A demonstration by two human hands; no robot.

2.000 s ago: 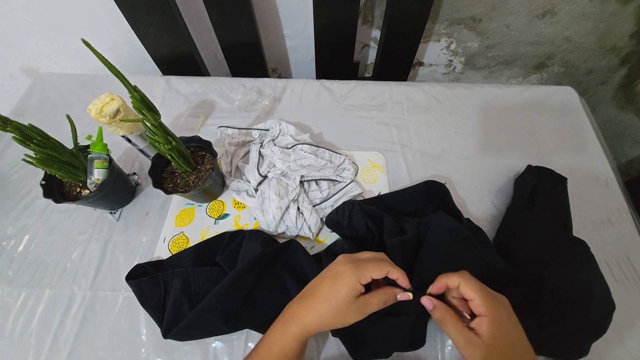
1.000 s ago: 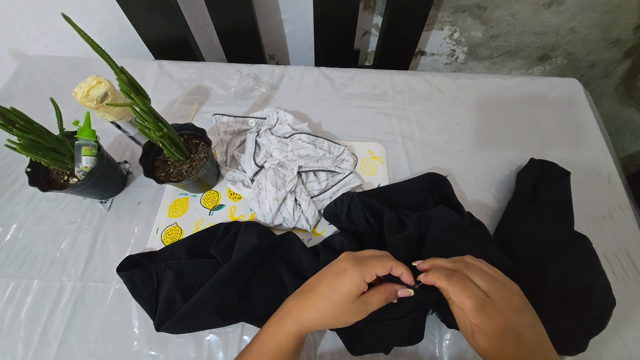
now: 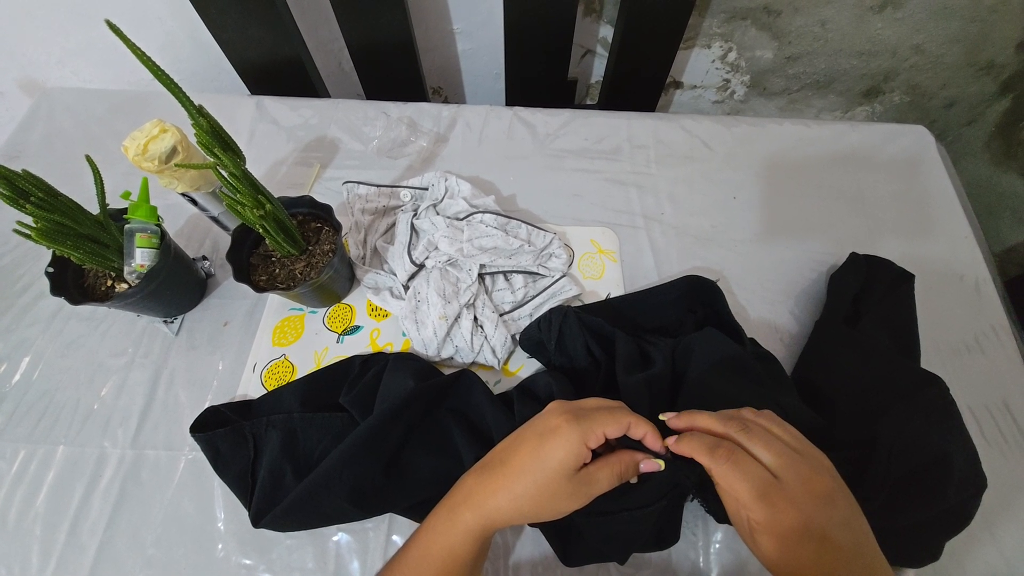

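Note:
A black cloth garment [image 3: 376, 440] lies spread and rumpled across the near part of the table, its sleeve-like ends reaching left and right. My left hand [image 3: 568, 464] pinches a bit of the black fabric between thumb and fingers. Close against it, my right hand [image 3: 752, 464] has its fingertips on the same spot, its fingers also closed on the cloth; whether anything small is held there cannot be seen. Behind the black garment, a crumpled white patterned garment [image 3: 472, 264] with dark piping and a button rests on a lemon-print mat [image 3: 600, 256].
Two black plastic pots [image 3: 180, 276] [image 3: 332, 268] with green cacti stand at the left. A small green-capped bottle [image 3: 142, 240] sits in the left pot. A yellow-wrapped item [image 3: 164, 152] stands behind them. Black slats [image 3: 540, 48] rise past the far edge of the plastic-covered table [image 3: 768, 192].
My right hand has turned from a thumb-and-finger pinch to fingers laid flatter over the cloth beside my left hand. My left hand keeps its pinch.

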